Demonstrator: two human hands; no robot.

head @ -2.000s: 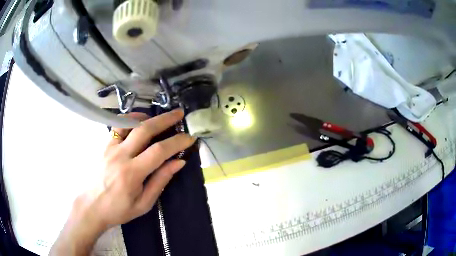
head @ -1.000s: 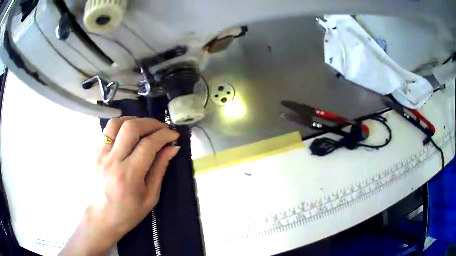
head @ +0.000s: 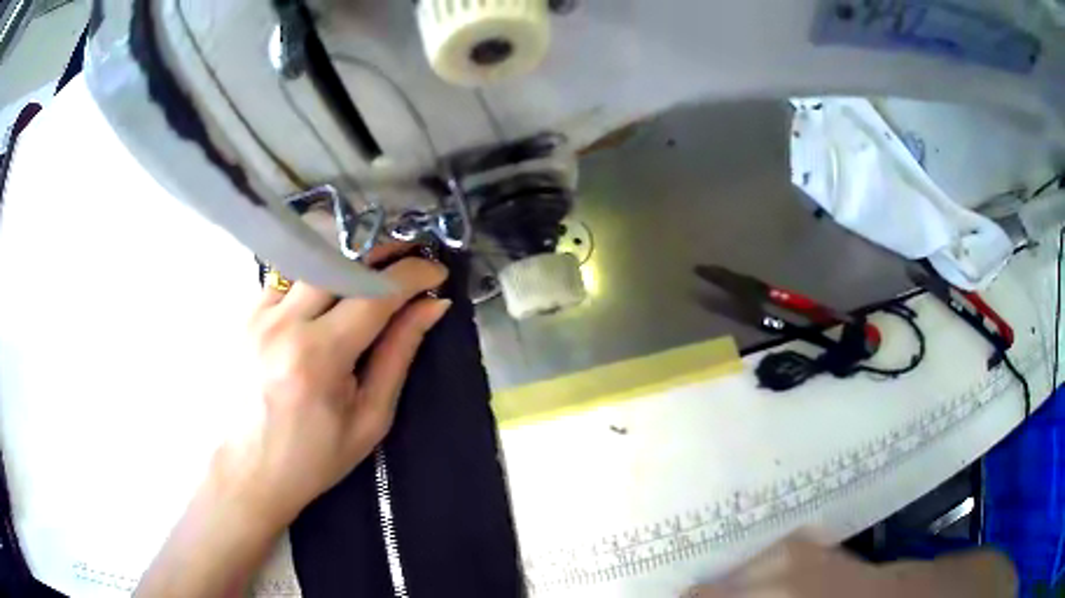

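A dark fabric strip [head: 450, 467] with a silver metal zipper [head: 388, 526] runs from the bottom edge up to the needle area, left of the white cylindrical part [head: 544, 284]. My left hand [head: 327, 374] lies on the strip's upper left part. Its thumb and index finger pinch together at the zipper line, below the wire thread guides [head: 356, 222]; the other fingers are partly hidden by the machine's curved guard. The strip's far end is hidden behind the machine head. My right hand [head: 858, 570] is blurred at the bottom edge, cut off and away from the strip.
The off-white machine head [head: 701, 47] spans the top. Snips with red-and-black handles [head: 782, 306] and black cord lie on the bed's front edge. A second red-and-black tool [head: 981, 313] and a white cloth [head: 876, 187] are farther right. Yellow tape [head: 619, 380] lines the bed's front.
The camera view has shifted. My left hand's fingers, spread by the needle area two seconds ago, now pinch at the zipper line. My right hand has come into view at the bottom right.
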